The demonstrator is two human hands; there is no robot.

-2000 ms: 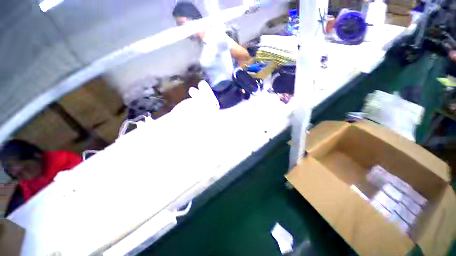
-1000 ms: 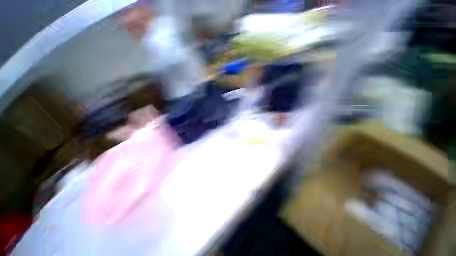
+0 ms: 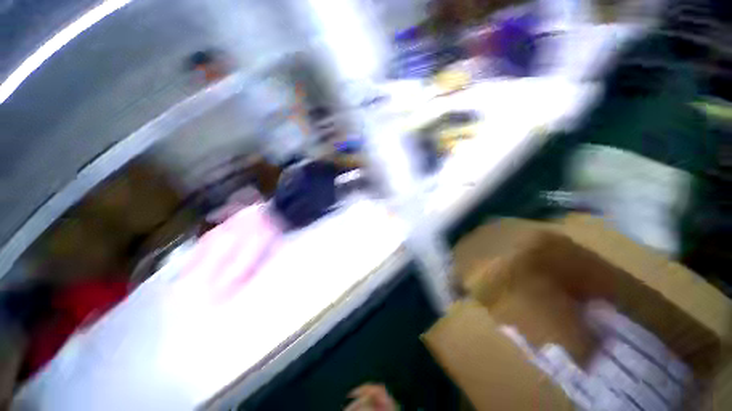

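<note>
The large brown carton (image 3: pixel 498 361) stands open at the lower right with its flaps spread. White boxes (image 3: pixel 638 361) lie in rows inside it. A blurred brown shape (image 3: pixel 562 297) lies over the carton's inside, above the boxes; it may be my right hand and forearm, but the blur hides its outline and fingers. Part of a hand, seemingly my left hand (image 3: pixel 372 398), shows at the bottom edge, left of the carton. It is cut off by the frame, and its grip cannot be told.
A long white workbench (image 3: pixel 321 281) runs diagonally, with pink material (image 3: pixel 237 245) and a dark item (image 3: pixel 307 193) on it. A white post (image 3: pixel 393 152) stands at its near edge. A person (image 3: pixel 277 120) is behind the bench; red clothing (image 3: pixel 88 309) shows at left. A pale stack (image 3: pixel 630 189) lies beyond the carton.
The view has shifted and stays blurred. The carton appears lower, a hand part has appeared at the bottom edge, and a brown shape now shows over the carton's inside. The white slip seen earliest is out of sight.
</note>
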